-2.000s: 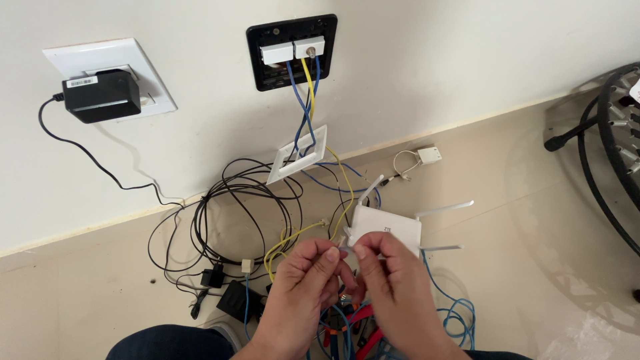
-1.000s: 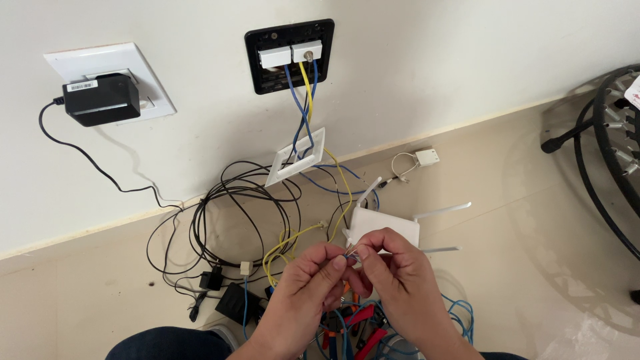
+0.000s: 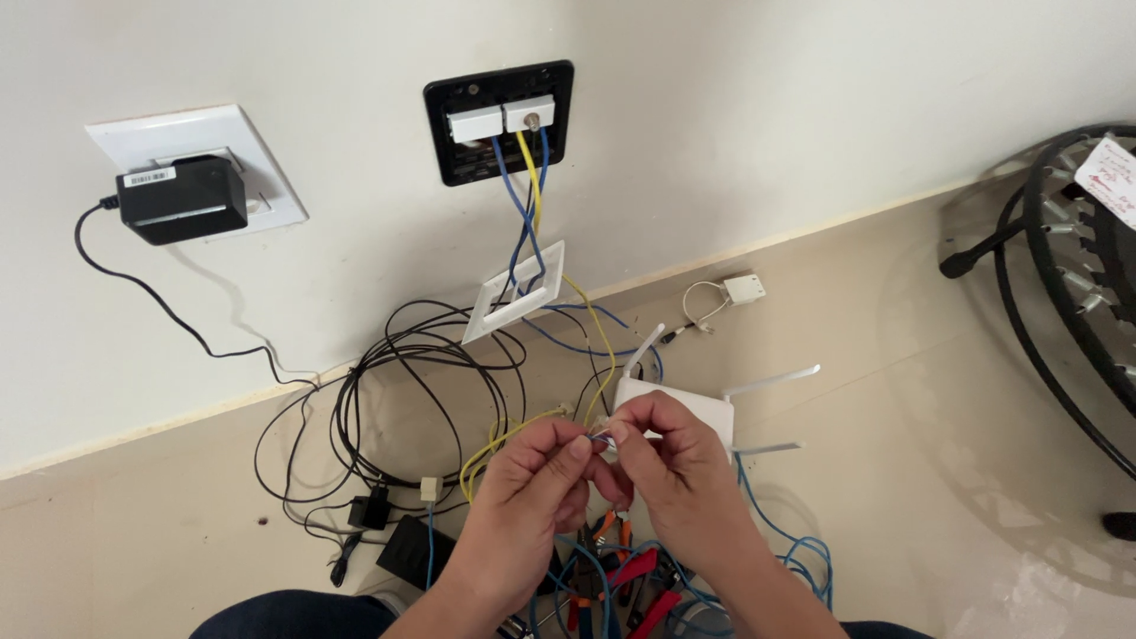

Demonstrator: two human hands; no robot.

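My left hand pinches the end of a blue cable between thumb and forefinger, where thin loose wires show. Fingertip to fingertip with it, my right hand pinches the same thin wires. Behind my right hand lies a white router with several antennas. Under both hands are tools with orange and red handles among light blue cable. Blue and yellow cables drop from an open black wall box through a loose white faceplate frame.
A black power adapter is plugged into the wall outlet at left. Coiled black cable lies by the wall, with a black box nearer me. A small white box lies behind the router. A round black-framed mini trampoline stands at right.
Two seconds ago my fingertips hid most of the cable end; now thin separate wires show between them. Both hands have stayed close together over the tools.
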